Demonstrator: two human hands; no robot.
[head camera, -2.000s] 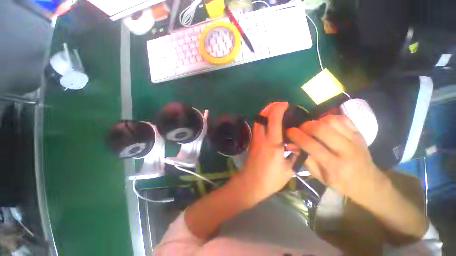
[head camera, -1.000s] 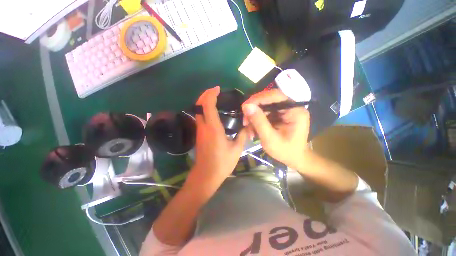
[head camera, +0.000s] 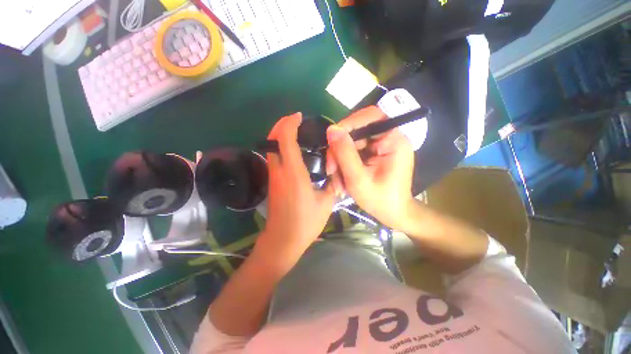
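Note:
A security camera (head camera: 315, 148) with a black head is between my two hands, partly covered by them. My left hand (head camera: 292, 190) grips its left side; a dark strip sticks out left of the fingers. My right hand (head camera: 377, 169) holds a dark, pen-like adjusting tool (head camera: 391, 124) slantwise, its near end at the camera's front. Several more cameras stand in a row to the left: one beside my left hand (head camera: 232, 178), one with a grey ring (head camera: 151, 185) and one at the far left (head camera: 86, 230). Their white stands show below.
A keyboard (head camera: 131, 83) with a yellow tape roll (head camera: 188, 43) and a pen lies at the back left. A yellow sticky note (head camera: 351, 83) and white mouse (head camera: 407, 117) are behind my right hand. A black bulk (head camera: 456, 28) is at right rear, a cardboard box (head camera: 477, 214) at lower right.
The view has swung, shifting the bench items left. The dark tool now shows in my right hand and tilts up more steeply than a second ago. My left hand stays on the camera.

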